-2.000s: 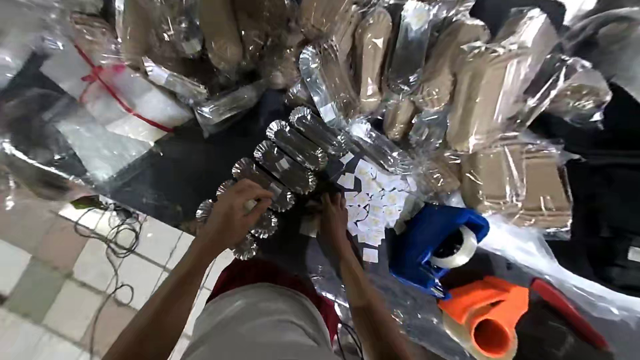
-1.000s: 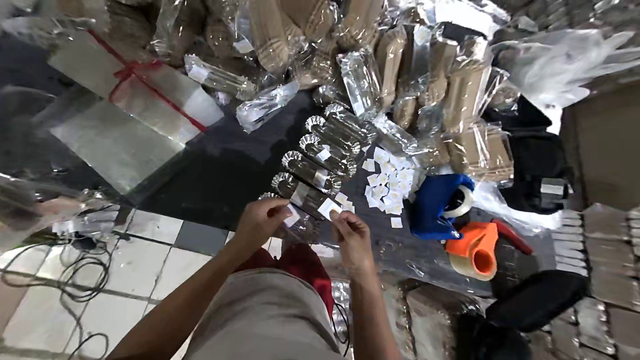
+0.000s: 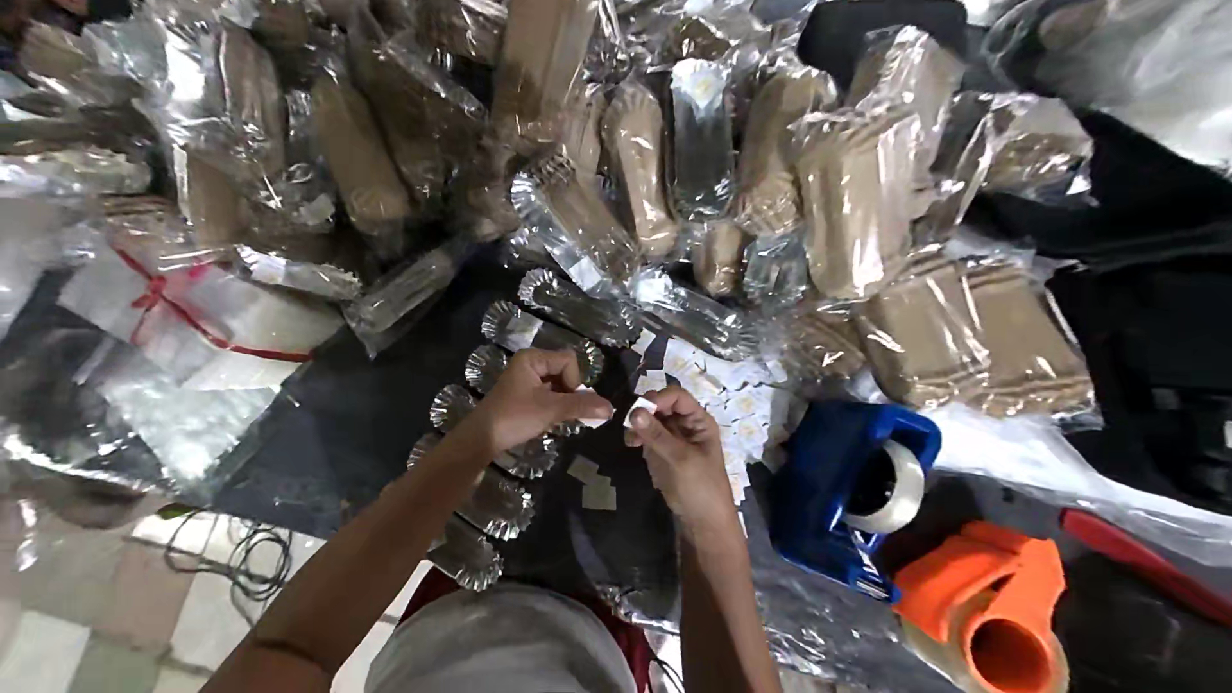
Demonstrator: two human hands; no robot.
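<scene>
Both hands are raised over the dark table, just right of a row of oblong fluted foil-like trays (image 3: 577, 308). My left hand (image 3: 544, 399) pinches a small white paper piece (image 3: 595, 420) between thumb and fingers. Close beside it, my right hand (image 3: 679, 438) pinches another small white piece (image 3: 639, 412). A spread of small printed white cards (image 3: 746, 409) lies right of my right hand. Below and between the hands are a few loose pale squares (image 3: 598, 495). One of the upper trays bears a white label (image 3: 523, 330). My left hand and forearm partly hide the middle trays.
Plastic-wrapped brown packs (image 3: 857, 212) are heaped along the far side. A blue tape dispenser (image 3: 818, 481) and an orange tape dispenser (image 3: 1001, 597) stand at the right. Clear plastic packaging with red ribbon (image 3: 159, 289) lies left. Cables (image 3: 241, 558) lie on the tiled floor.
Two seconds ago my left hand was at the trays and my right hand by the cards; now they are close together, each with a white piece. The view has shifted.
</scene>
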